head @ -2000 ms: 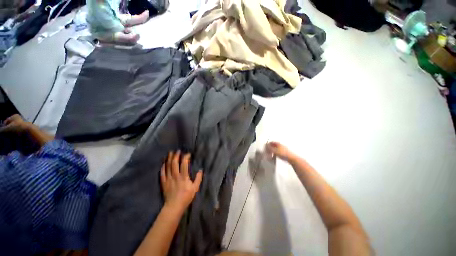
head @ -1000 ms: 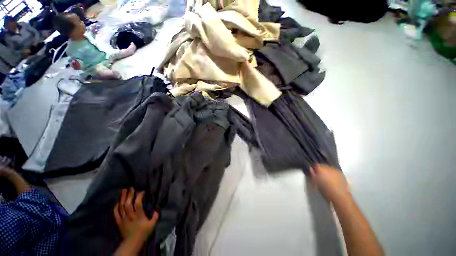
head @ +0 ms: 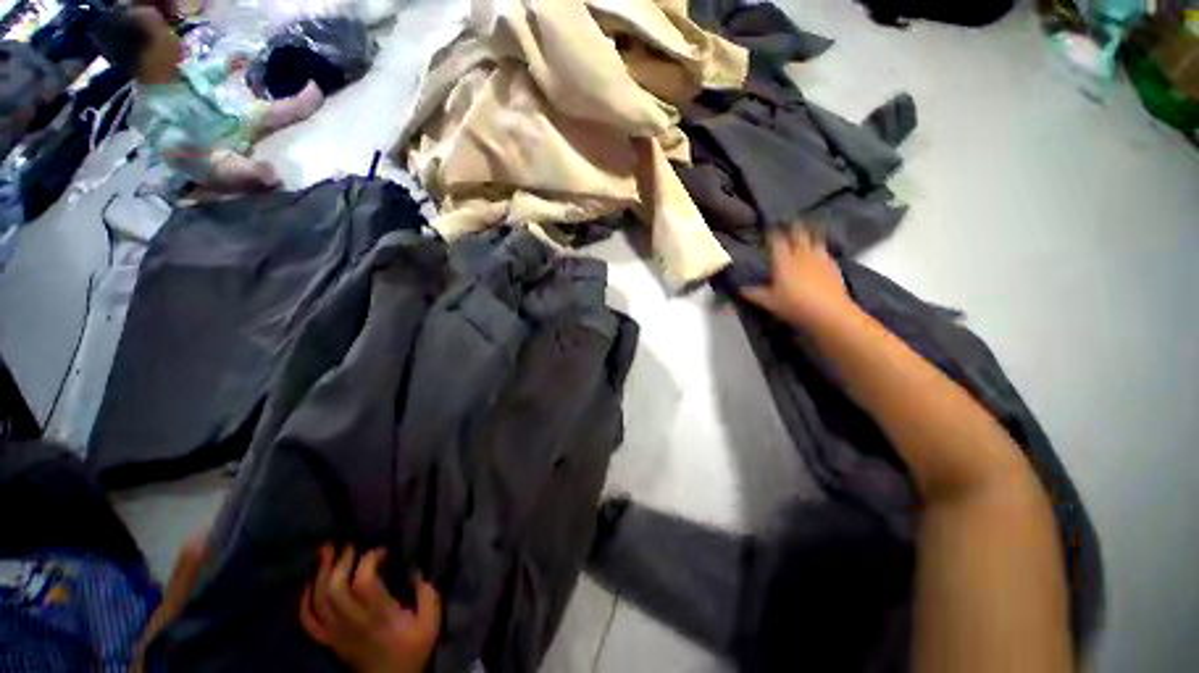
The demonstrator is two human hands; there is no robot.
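Observation:
Dark grey trousers (head: 447,355) lie in overlapping layers in front of me, waistbands away from me. My left hand (head: 371,611) lies on their lower part, fingers slightly bent; whether it grips cloth cannot be told. Another dark grey garment (head: 907,329) stretches from the back pile towards me at the right. My right hand (head: 798,279) is on its far end, fingers spread; a hold on the cloth is not clear. Part of this garment (head: 690,565) lies blurred near my body, partly behind my right forearm.
Cream garments (head: 539,132) are heaped at the back centre, with dark grey garments (head: 789,145) beside them. A folded dark piece (head: 224,302) lies at the left over pale cloth. A small child (head: 191,125) sits at the back left. Another person's patterned sleeve (head: 79,611) is at lower left.
The dark grey garment at the right has come out of the back pile towards me. My right hand was at its near end and is now at its far end. My left hand remains on the trousers.

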